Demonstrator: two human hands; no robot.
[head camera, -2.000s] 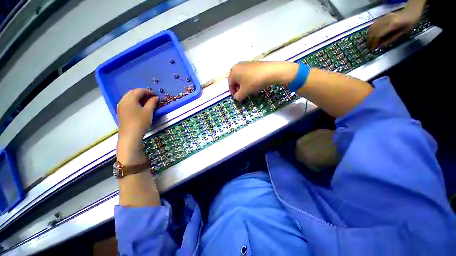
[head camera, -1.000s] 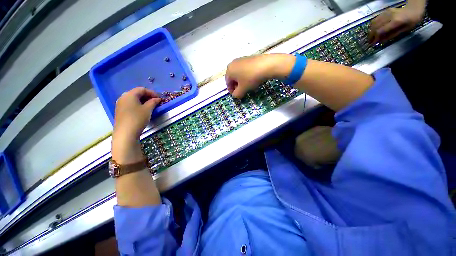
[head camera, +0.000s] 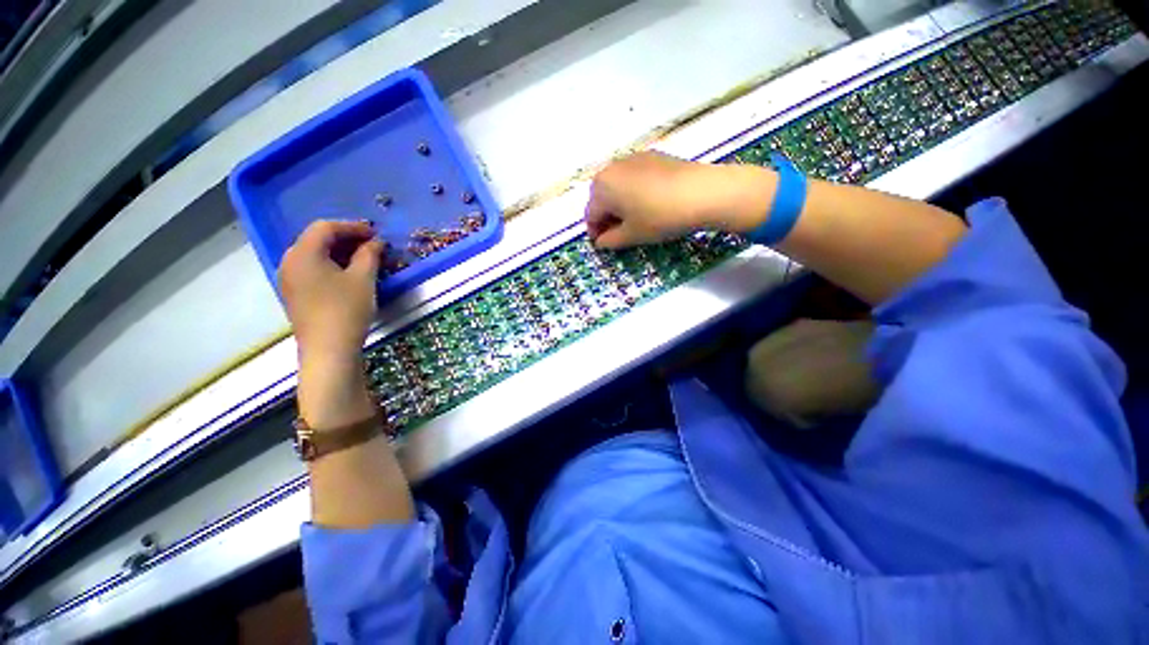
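A long green circuit board panel (head camera: 542, 302) with rows of small silver and dark parts lies in the rail channel. A shallow blue parts tray (head camera: 315, 170) stands behind it, with copper-red coils (head camera: 447, 236) heaped along its near edge and several loose ones farther in. My left hand (head camera: 330, 284) is at the tray's near left corner, thumb and forefinger bent towards each other; whether a coil is between them cannot be told. My right hand (head camera: 645, 202) is over the panel's far edge, fingers curled down; its fingertips are hidden.
A metal conveyor rail (head camera: 567, 365) runs along the panel's near side. Another blue tray (head camera: 23, 460) is at the far left. A yellow strip (head camera: 202, 384) runs along the pale shelf. A blurred pale rounded shape shows below my right forearm.
The other person's hand at the upper right has left the view. My left thumb and forefinger are a little farther apart. My right hand has shifted slightly right.
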